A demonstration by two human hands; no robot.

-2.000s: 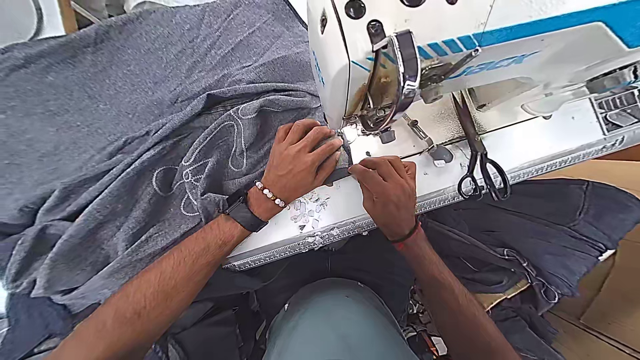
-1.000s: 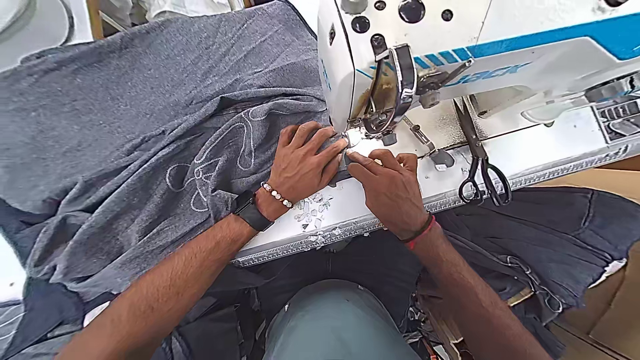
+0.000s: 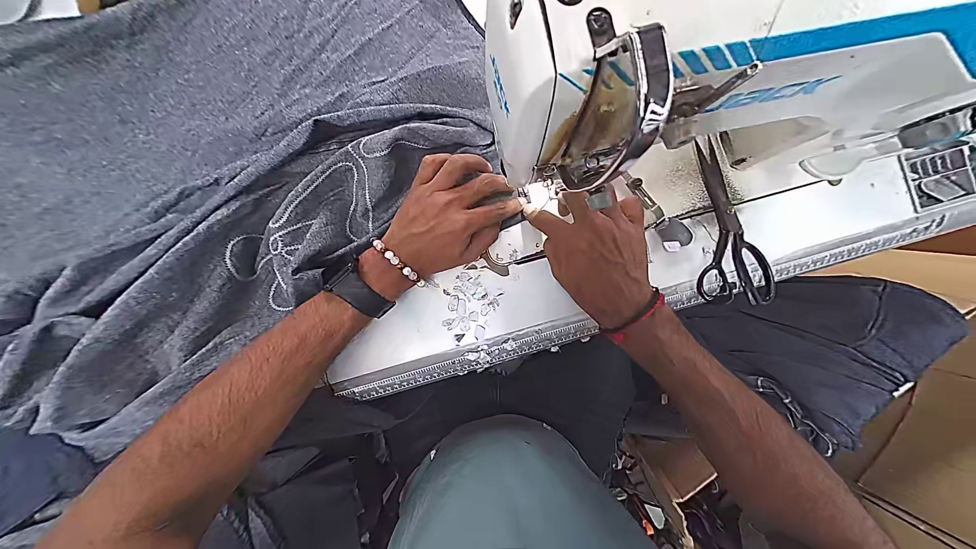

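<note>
A white and blue Jack sewing machine (image 3: 526,84) stands at the upper right, its needle area partly hidden behind a metal guard. Grey-blue fabric (image 3: 191,145) with pale looping stitching spreads over the left and runs up to the machine. My left hand (image 3: 450,213) grips the fabric's edge just left of the presser foot (image 3: 541,191), fingers bent. My right hand (image 3: 598,255) is in front of the needle area, its index fingertip by the fabric edge and touching or nearly touching my left fingertips. Whether it pinches any cloth is hidden.
Black-handled scissors (image 3: 728,229) lie on the machine bed, right of my right hand. Small pale scraps (image 3: 469,305) are scattered near the front edge, which carries a measuring tape (image 3: 457,364). Dark fabric (image 3: 823,343) hangs below at right, beside cardboard (image 3: 923,435).
My right hand has moved from the fabric edge in front of the machine to farther right and up, its fingers now close beneath the needle guard. My left hand stays on the fabric.
</note>
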